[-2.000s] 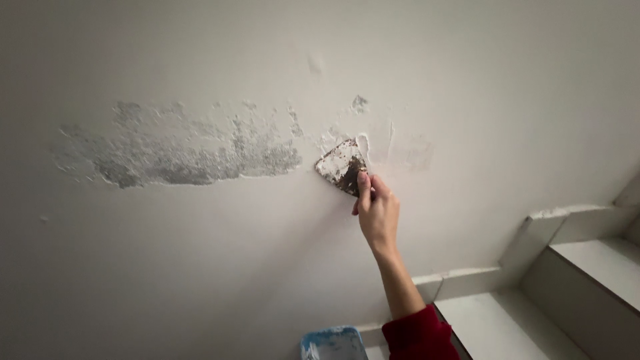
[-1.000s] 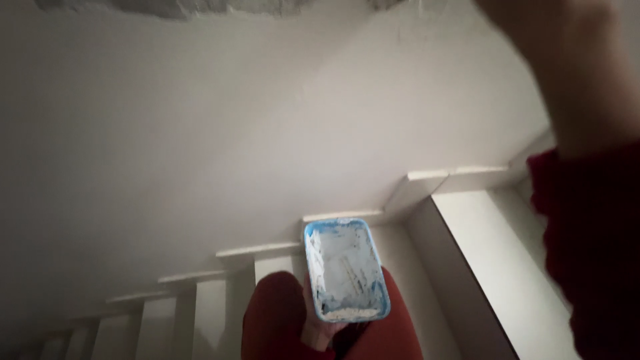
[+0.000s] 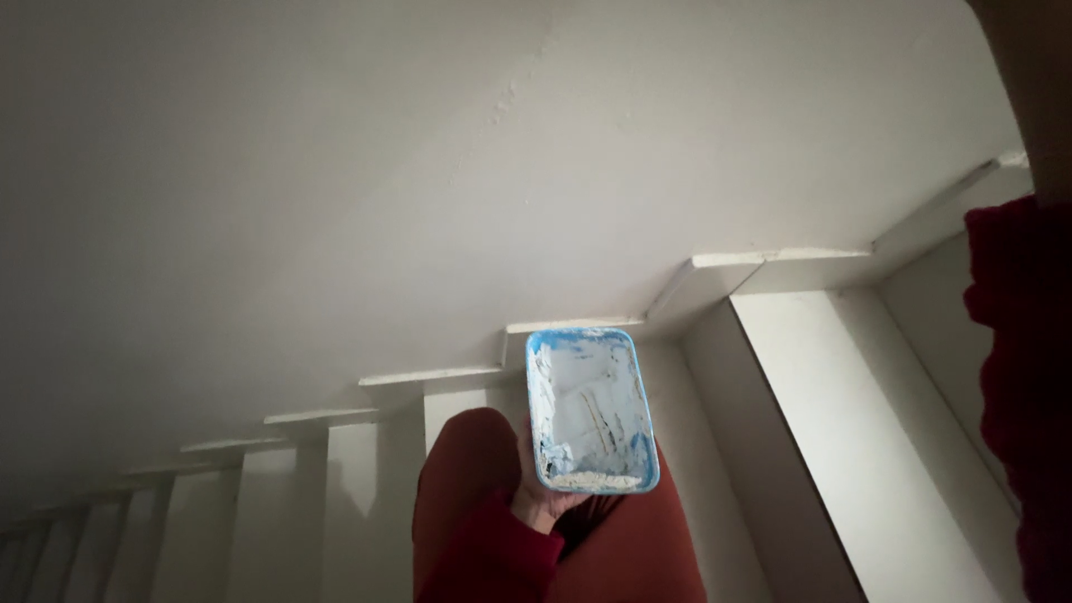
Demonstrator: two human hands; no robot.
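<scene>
My left hand (image 3: 543, 501) is shut on a shallow blue plastic tub (image 3: 641, 419), supporting it from below and at its left side, above my knees. White filler is smeared over the tub's floor and walls, with a thicker band along the near edge. My right hand is outside the frame; only the forearm and red sleeve show at the right edge, so what it holds is hidden. The putty knife is not in view.
A white wall (image 3: 377, 209) with small bumps rises ahead. Along its foot runs a stepped skirting (image 3: 779, 254). Stair treads (image 3: 863, 419) climb to the right, and more steps (image 3: 197, 519) descend to the left. My knees (image 3: 469, 461) are beneath the tub.
The view has tilted down from the damaged wall patch. My right hand, on a putty knife at the wall two seconds ago, has left the frame. The tub has come fully into view.
</scene>
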